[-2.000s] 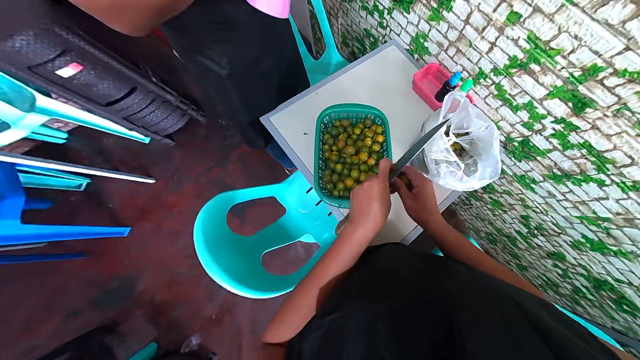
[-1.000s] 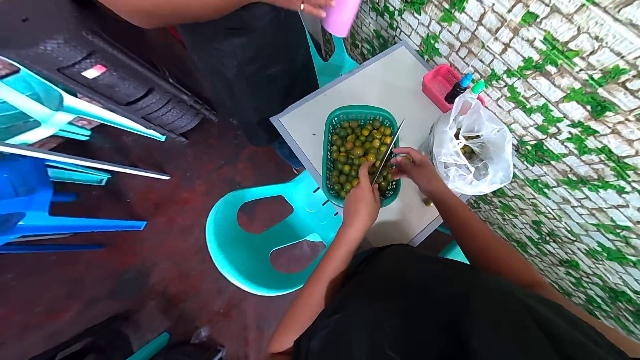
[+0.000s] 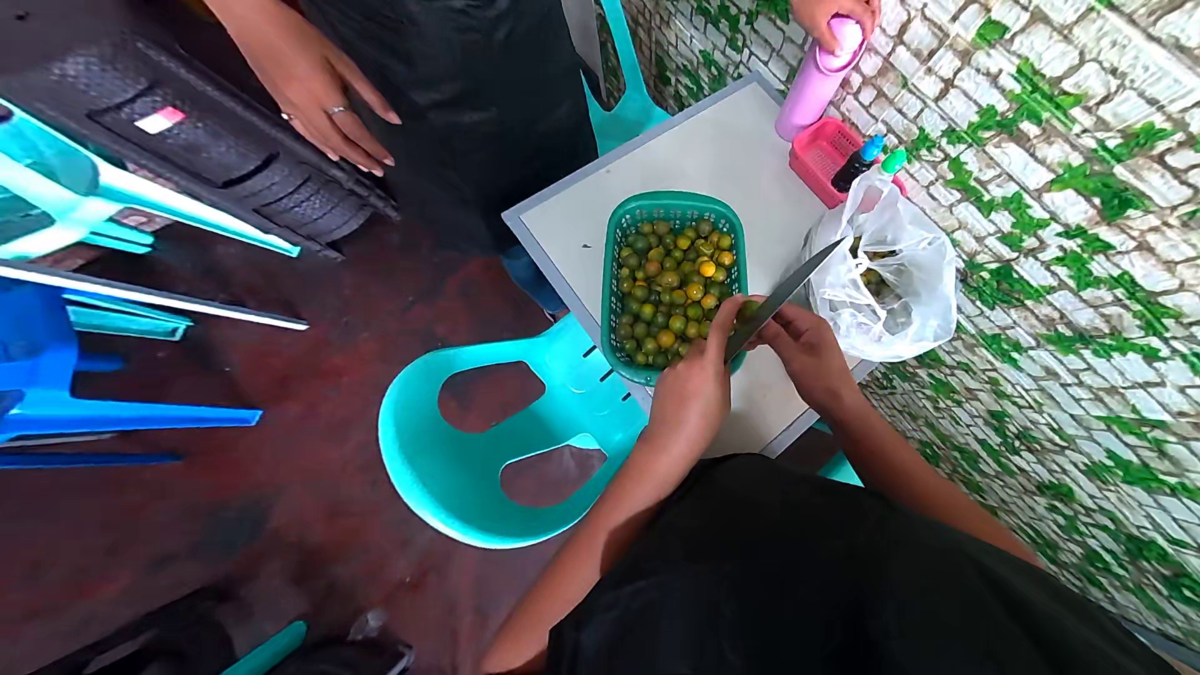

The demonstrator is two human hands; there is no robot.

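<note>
A green plastic basket [image 3: 614, 281] full of small green and orange citrus fruits [image 3: 667, 279] stands on the table. At its right side my left hand [image 3: 696, 382] is closed around a knife [image 3: 792, 286]; its handle is hidden and the blade points up and right. One small green citrus fruit [image 3: 747, 310] is at the blade, by my left fingertips. Just right of the blade is my right hand [image 3: 808, 354], fingers bent close to it; what they grip is hidden. Beyond it a white translucent plastic bag [image 3: 914, 314] with fruits inside stands open.
A pink plastic basket [image 3: 814, 159] with capped bottles [image 3: 855, 164] stands by the brick-patterned wall. Another person's hand [image 3: 834, 17] holds a pink tumbler [image 3: 808, 94] at the corner of the table [image 3: 553, 239]; that person's other hand [image 3: 323, 94] hangs left. A turquoise chair [image 3: 450, 469] adjoins the table.
My hands, over the basket's right part one second ago, are now at its right edge, with the knife tilted further right. The other person's pink tumbler has moved to the table corner.
</note>
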